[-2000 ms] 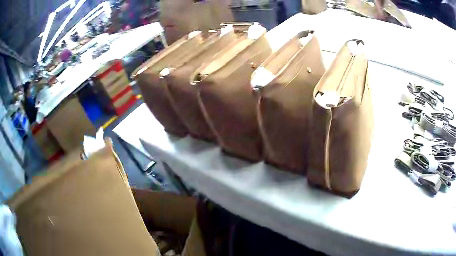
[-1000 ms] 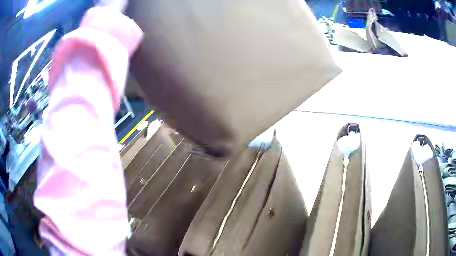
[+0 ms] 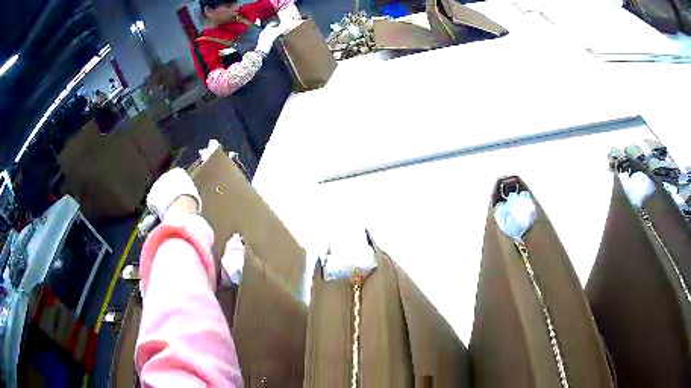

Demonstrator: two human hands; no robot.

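Note:
My left hand [image 3: 174, 194], in a white glove below a pink sleeve, is at the upper left edge of a brown handbag [image 3: 254, 208] and appears to grip it. Its fingertips are not clear. This bag is tilted behind the near row and has a small gold mark. Several brown handbags stand upright in front of me, among them one in the middle [image 3: 379, 326], one to its right [image 3: 545, 303] and one at the right edge [image 3: 644, 280]. White tissue paper [image 3: 517, 215] shows at their zipper ends. My right hand is not in view.
The white table [image 3: 454, 98] carries a thin strip [image 3: 485, 148], rolled straps [image 3: 663, 167] at right and flat brown pieces [image 3: 409, 34] at the back. Across it a person in red [image 3: 227, 45] holds a brown bag [image 3: 309, 57]. Cartons [image 3: 106, 163] and an aisle lie left.
The brown bag raised in front of me is now lower and to the left, behind the row. My view has turned, so the person across the table now shows.

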